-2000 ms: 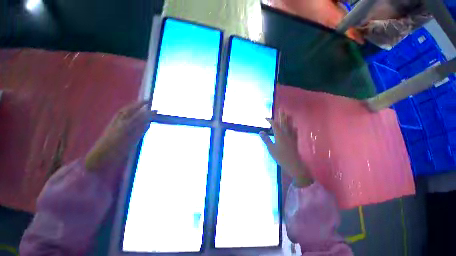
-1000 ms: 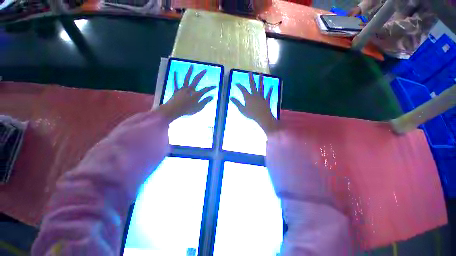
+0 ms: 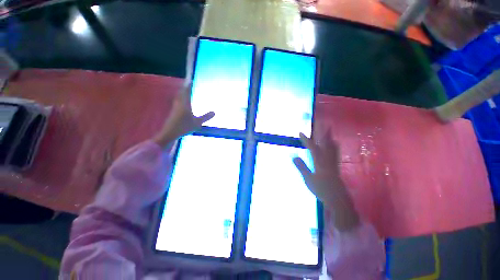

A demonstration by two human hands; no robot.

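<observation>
Several lit tablets lie in a pale tray [image 3: 248, 134], two far and two near. The far left tablet [image 3: 223, 82] and far right tablet [image 3: 285, 90] glow blue at the top and white below. The near left tablet [image 3: 202, 191] and near right tablet [image 3: 279, 208] are almost all white. My left hand [image 3: 183, 117] is at the tray's left edge, its thumb over the far left tablet's lower corner. My right hand [image 3: 324, 169] is at the right edge, fingers apart, thumb over the near right tablet. It is slightly blurred and holds nothing.
Red-pink film [image 3: 405, 164] covers the bench. Dark tablets [image 3: 19, 134] are stacked at the left. A yellowish board [image 3: 249, 22] bridges the green belt [image 3: 373, 65]. A pale post [image 3: 471, 98] and blue crates [image 3: 482, 131] are at the right. Part of another person [image 3: 458, 24] shows at top right.
Both hands have drawn back from the far tablets to the tray's left and right edges. The view has shifted, so the tablets appear higher and more of the left stack shows.
</observation>
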